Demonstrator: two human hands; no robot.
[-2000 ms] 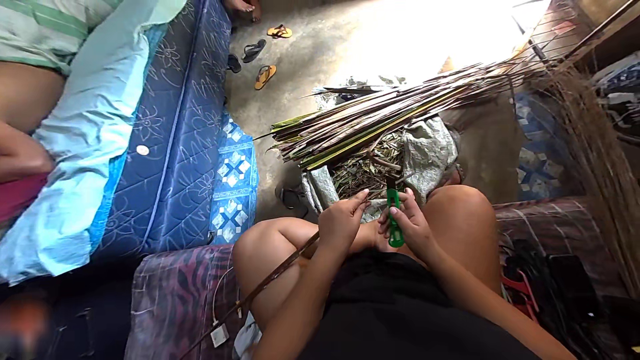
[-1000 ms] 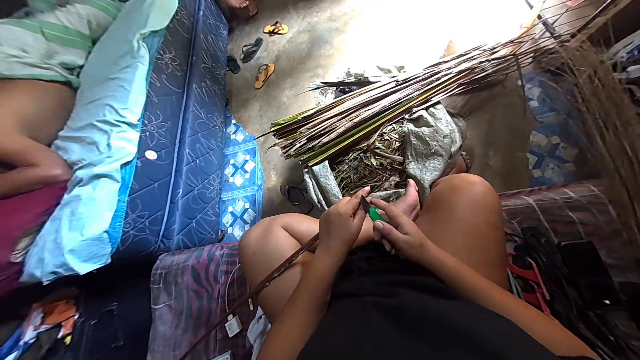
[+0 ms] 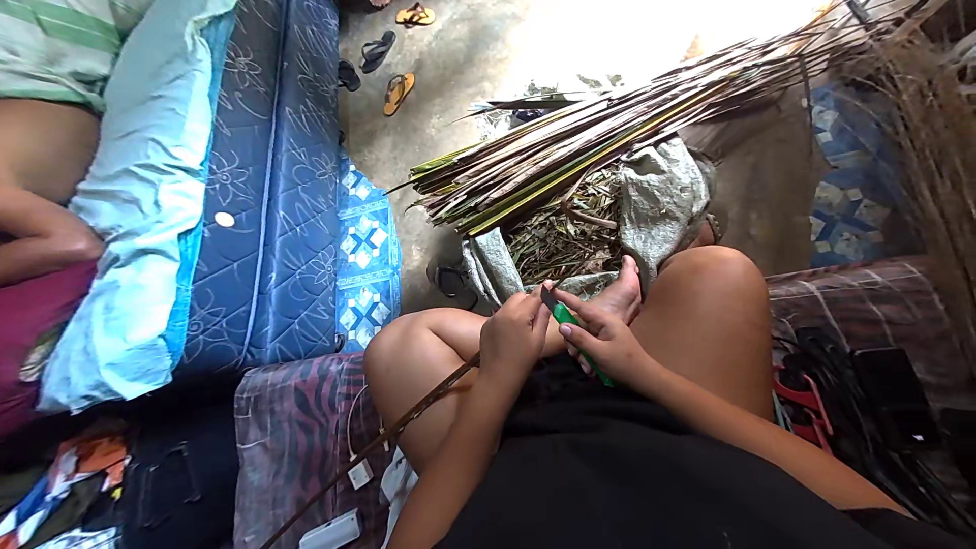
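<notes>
My left hand (image 3: 515,332) is closed around a long thin brown palm-leaf strip (image 3: 381,433), whose tail runs down past my knee to the lower left. My right hand (image 3: 607,343) grips a green-handled knife (image 3: 585,347), its dark blade against the strip just beyond my left fingers. Beyond the hands, an open woven sack (image 3: 662,200) holds leaf shavings (image 3: 568,236). A bundle of long palm leaves (image 3: 564,156) lies slantwise across the sack's far side.
At the left stands a blue mattress (image 3: 252,191) with a light blue pillow (image 3: 141,213); a person lies beside it. Sandals (image 3: 398,93) are on the concrete floor. A white power adapter (image 3: 360,474) lies by my left knee, cables and red-handled objects (image 3: 808,404) at the right.
The knife was upright and apart from my left hand two seconds ago; now it is tilted with its blade at the strip, and my hands are closer together.
</notes>
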